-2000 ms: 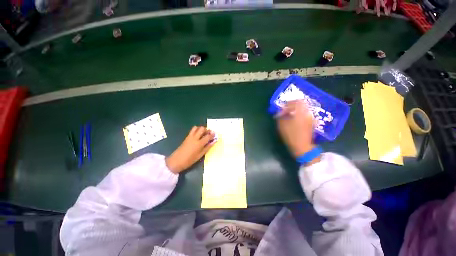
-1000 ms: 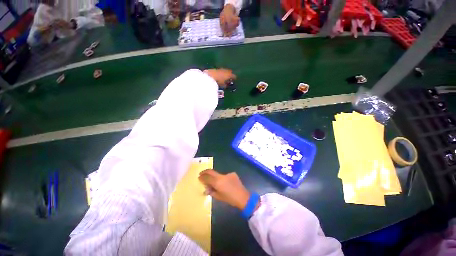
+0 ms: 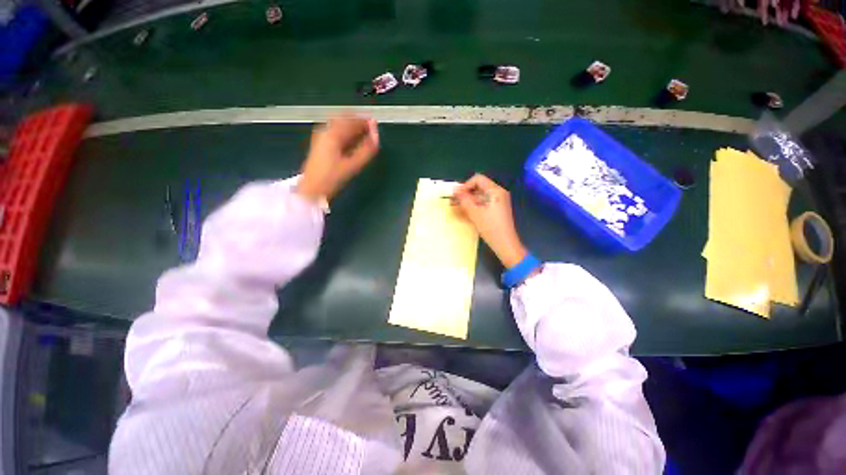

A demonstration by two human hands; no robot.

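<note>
My left hand (image 3: 339,156) is raised just in front of the pale rail, blurred, with a small whitish module (image 3: 373,133) at its fingertips. My right hand (image 3: 484,206) is at the top right of the long yellow release sheet (image 3: 434,269), fingers pinched on thin tweezers (image 3: 451,198) whose tip points left over the sheet. Small white pieces lie near the sheet's top edge. The blue parts bin (image 3: 640,239), full of white adhesive pieces (image 3: 580,176), lies right of my right hand. The white-faced sticker sheet is mostly hidden behind my left sleeve.
Several modules (image 3: 506,74) lie on the green belt behind the pale rail (image 3: 250,115). Spare yellow sheets (image 3: 747,232), a tape roll (image 3: 812,237) and a clear plastic bag (image 3: 784,151) are at right. Blue pen-like tools (image 3: 190,218) and a red crate (image 3: 42,199) are at left.
My left hand has come back from the belt to my side of the rail with a module. My right hand stays at the yellow sheet. The view has shifted.
</note>
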